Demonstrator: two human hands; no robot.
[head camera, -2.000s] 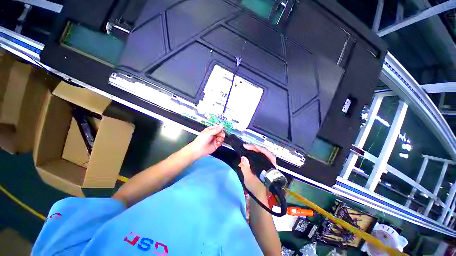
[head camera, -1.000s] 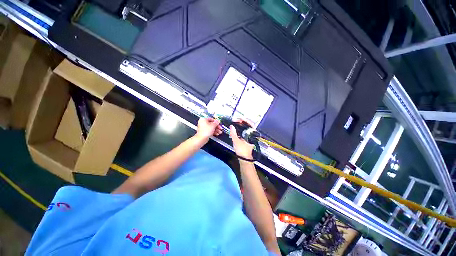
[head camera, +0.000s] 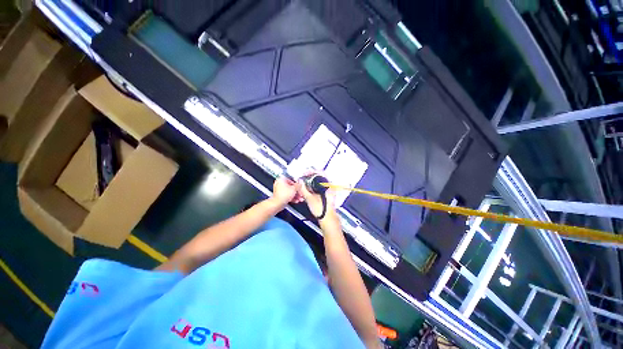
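Note:
The TV back panel (head camera: 321, 75) lies face down, with a bright white plate (head camera: 340, 163) at its centre and a silvery strip (head camera: 232, 133) along its near edge. My right hand (head camera: 315, 198) is closed around the black power screwdriver (head camera: 315, 183), which stands nearly upright at the lower edge of the white plate. My left hand (head camera: 287, 190) is beside it, fingertips together at the strip; whether they pinch a small part cannot be seen. The small circuit board is hidden by the hands. A thin dark cable (head camera: 334, 153) crosses the white plate.
A yellow hose (head camera: 437, 206) runs from the screwdriver to the right edge. Open cartons (head camera: 130, 194) stand at left, one holding black strips (head camera: 104, 153). The conveyor rail (head camera: 464, 326) runs below the carrier. An orange screwdriver (head camera: 386, 332) is partly visible at the bottom.
My right hand has brought the screwdriver from near my body up over the white plate's lower edge and turned it upright. The hose has swung up. The view has shifted and turned.

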